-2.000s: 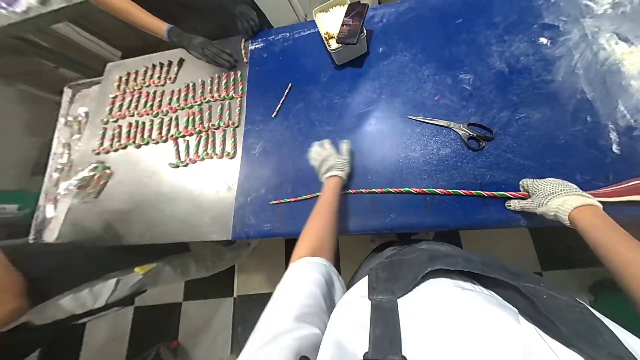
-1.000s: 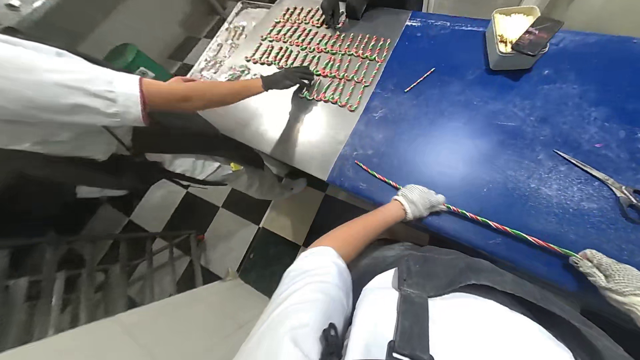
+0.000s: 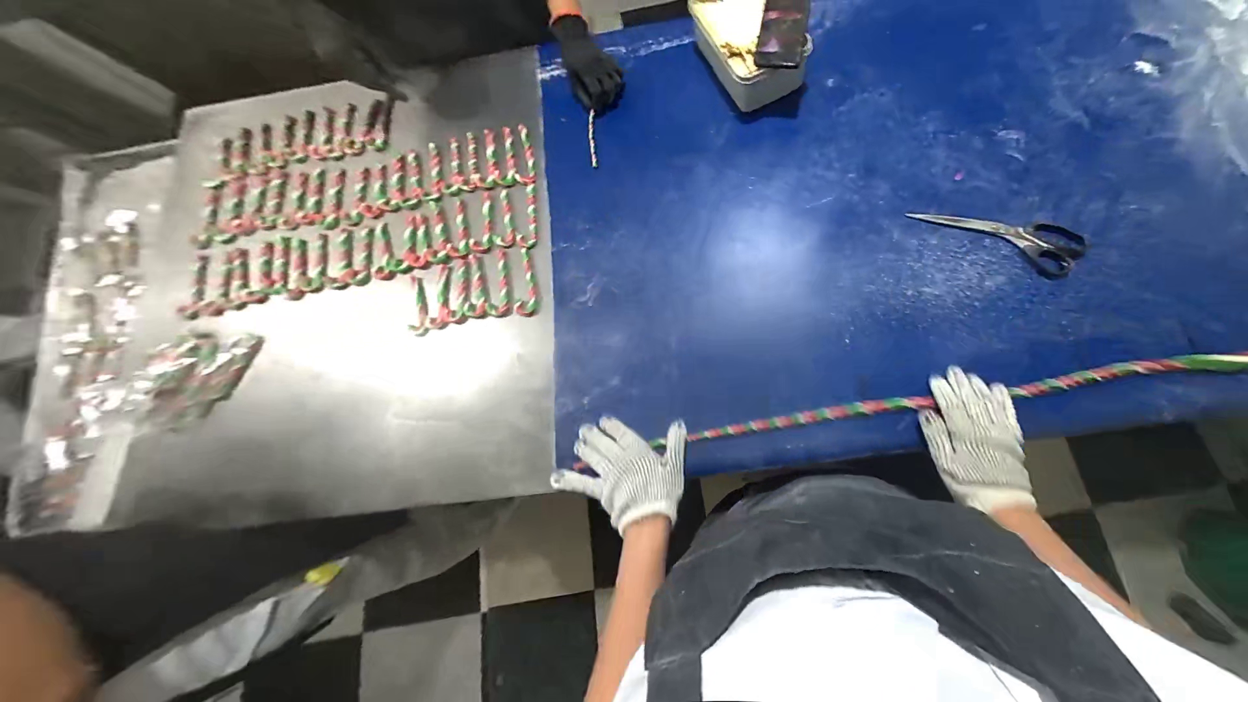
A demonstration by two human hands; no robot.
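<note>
A long twisted rope of red, green and white candy (image 3: 814, 416) lies along the near edge of the blue table (image 3: 741, 331), thicker toward the right. My left hand (image 3: 632, 470), in a white knit glove, rests on the rope's thin left end with fingers spread. Farther right, my right hand (image 3: 978, 437), gloved alike, lies flat over the rope with its fingers extended. Both palms face down, and the rope passes under them. Beyond my right hand, a pair of scissors with black handles (image 3: 1029, 239) lies on the blue surface, blades pointing left.
Rows of candy canes (image 3: 361, 195) cover the metal sheet (image 3: 390, 429) on the left, beside wrapped canes (image 3: 195, 375). A co-worker's black-gloved hand (image 3: 590, 73) touches a thin candy stick (image 3: 592, 138) at the far edge. A container (image 3: 756, 83) holds pale pieces, with a phone on top.
The view has swung back from the left. My left hand is now at the rope's left end, having been farther along it. A co-worker's hand has come to the thin stick.
</note>
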